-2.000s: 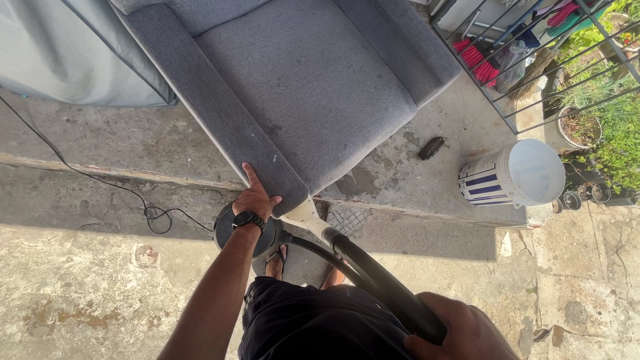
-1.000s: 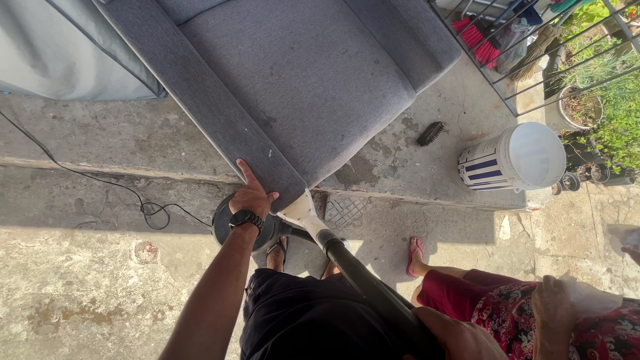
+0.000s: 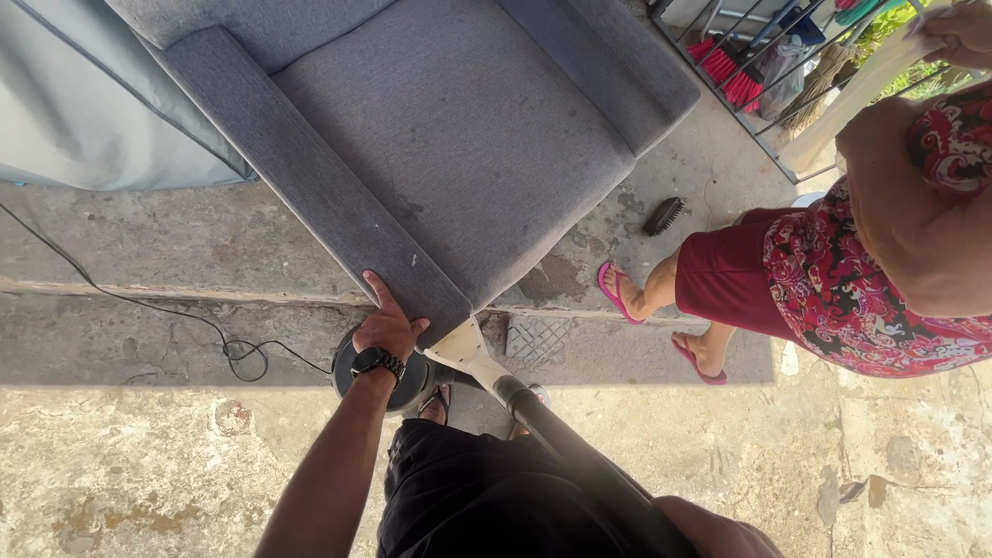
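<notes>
A grey upholstered armchair (image 3: 457, 139) fills the upper middle of the head view. My left hand (image 3: 387, 329), with a black watch at the wrist, rests with spread fingers on the front end of its left armrest (image 3: 325, 182). My right hand (image 3: 713, 531), at the bottom edge, is closed around the black tube (image 3: 573, 442) of a vacuum cleaner. The tube's pale, flat nozzle (image 3: 461, 349) touches the front corner of that armrest, just right of my left hand. Behind my left wrist stands the round black vacuum cleaner body (image 3: 415, 384), partly hidden.
A black cord (image 3: 155, 308) runs left along the concrete step (image 3: 302, 288). A dark scrubbing brush (image 3: 663, 216) lies right of the armchair. Another person (image 3: 876, 263) in pink flip-flops stands at right, near a metal rack (image 3: 763, 143) with brooms. A grey cover (image 3: 101, 108) hangs at left.
The other person has come further into view at right, onto the step, and now hides most of the white bucket. My left hand stays on the armrest and the nozzle stays at its front corner.
</notes>
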